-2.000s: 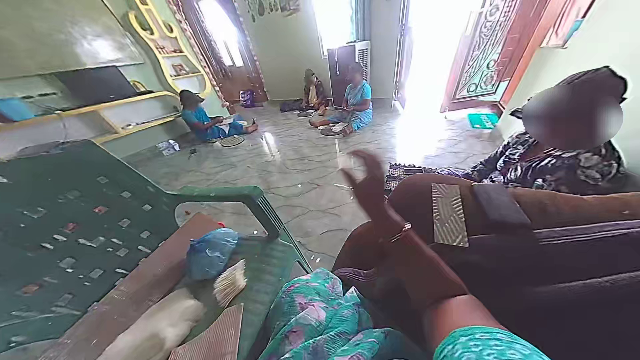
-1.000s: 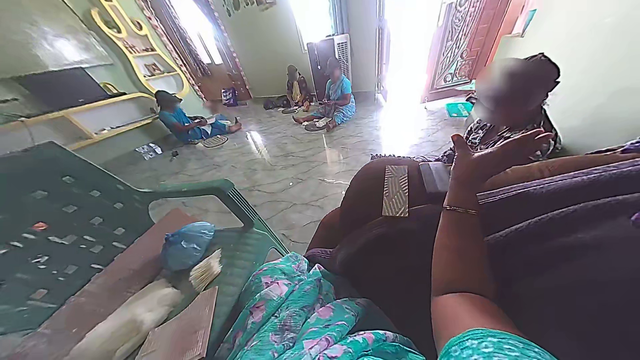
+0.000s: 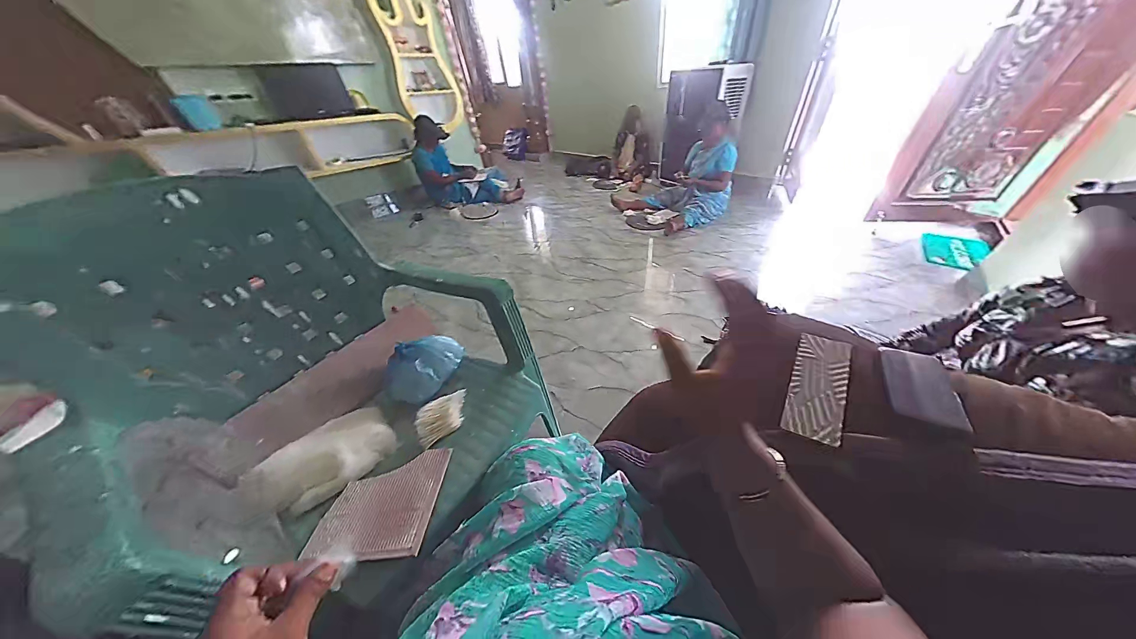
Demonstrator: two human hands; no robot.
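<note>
My left hand (image 3: 271, 599) is at the bottom left, its fingertips pinching a small whitish, blurred piece of material (image 3: 333, 564). Just beyond it a ribbed, pinkish-brown board (image 3: 382, 506) lies on the green plastic bench seat. Beside the board are a bundle of thin pale sticks (image 3: 440, 417), a blue plastic bag (image 3: 424, 368) and a long cream-coloured roll (image 3: 319, 461). My right hand (image 3: 723, 382), blurred, is raised with fingers apart and nothing in it, in front of the brown sofa arm. A patterned strip (image 3: 816, 389) and a dark flat case (image 3: 925, 392) lie on that arm.
The green bench's armrest (image 3: 461, 284) stands ahead at left. A person in patterned clothing (image 3: 1021, 342) sits close at right, beyond the sofa arm. Several people sit on the tiled floor farther off, two in blue (image 3: 710, 173). A green mat (image 3: 954, 251) lies by the door.
My left hand has come into view at the bottom left, pinching the whitish piece. My right hand remains raised and empty. The view has turned toward the left since one second ago.
</note>
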